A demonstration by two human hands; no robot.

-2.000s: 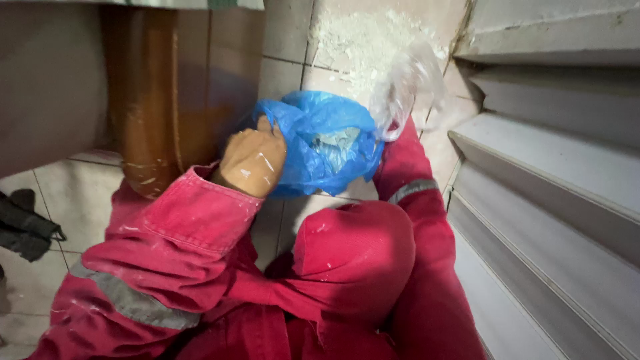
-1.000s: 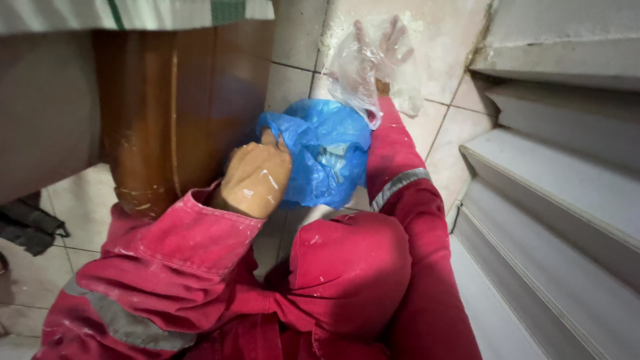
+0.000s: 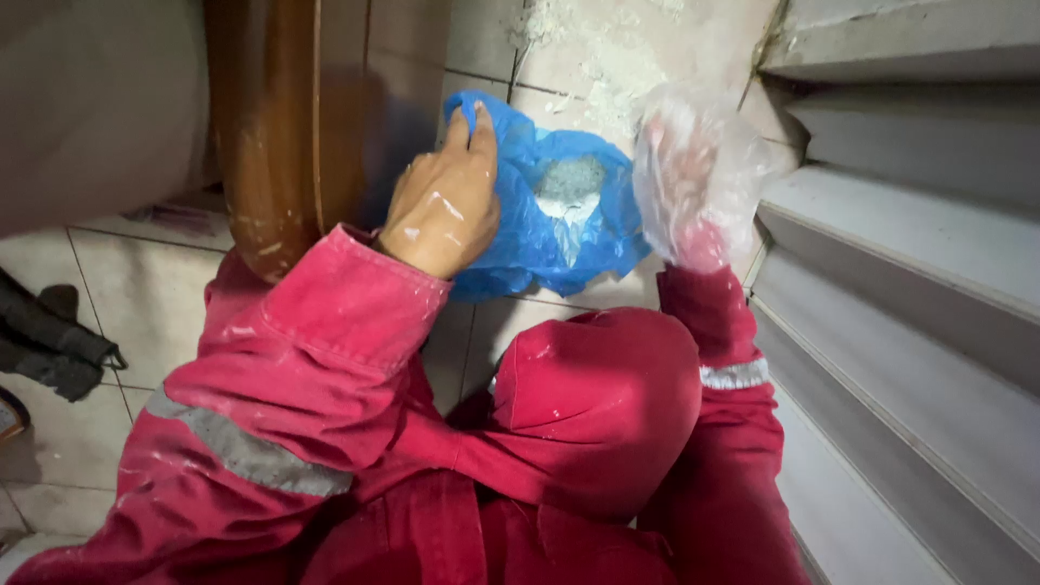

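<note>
A blue plastic bag [image 3: 520, 244] with its mouth spread rests on the tiled floor, pale grey-white powder [image 3: 571, 183] showing inside. My left hand [image 3: 447, 195] pinches the bag's left rim; white smears mark the back of this hand. To the right of the bag is my right hand [image 3: 686, 171], covered by a clear plastic bag [image 3: 743, 171] that hangs loosely around it. Its fingers look spread and hold nothing that I can make out through the blurred plastic. Both arms wear red sleeves with grey bands.
White powder [image 3: 617, 49] is scattered over the floor tiles beyond the blue bag. White stepped ledges [image 3: 910, 244] run along the right side. A brown wooden furniture part [image 3: 268, 146] stands close at the left. A dark strap-like object [image 3: 49, 341] lies on the floor at far left.
My right hand, in the clear bag, has drawn back from the powdery floor to beside the blue bag. The left hand keeps its hold, and the blue bag's mouth is wider.
</note>
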